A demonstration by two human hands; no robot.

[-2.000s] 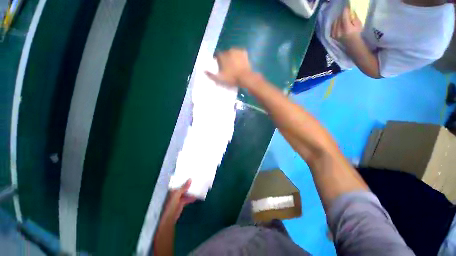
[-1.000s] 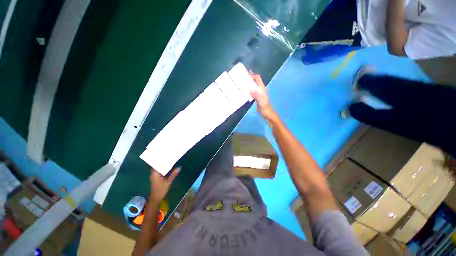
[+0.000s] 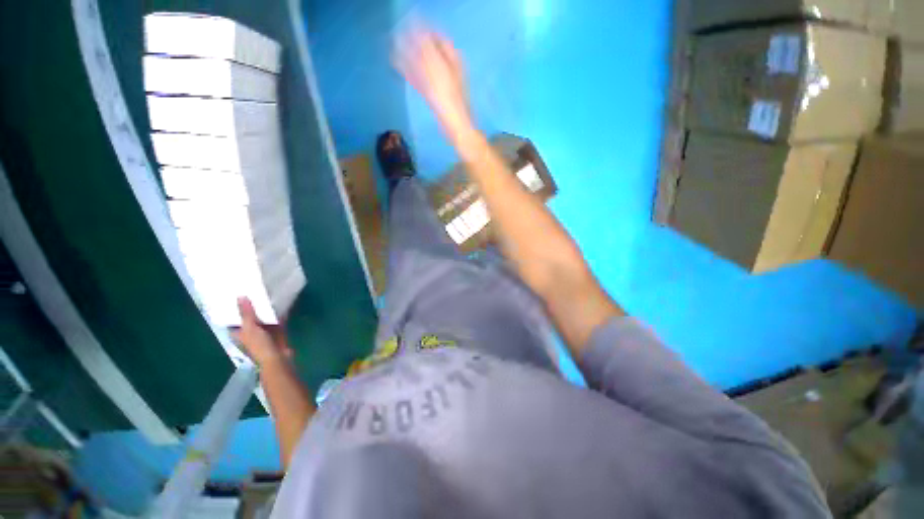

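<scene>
A long row of white unit boxes lies on the green bench, beside its pale rail. My left hand is at the near end of the row, its fingers and thumb against the end box. My right hand is off the bench, over the blue floor, blurred and away from the row; it holds nothing that I can see. An open shipping carton with white boxes inside stands on the floor beyond my right forearm, which partly covers it.
Stacked taped cartons with white labels stand at the right on a dark pallet edge. Another brown carton is by the bench edge. My shoe is next to the open carton. A pale metal rail slants at the lower left.
My right hand has let go of the far end of the row and moved out over the floor. My left hand stays at the near end. The view has turned toward the floor and stacked cartons.
</scene>
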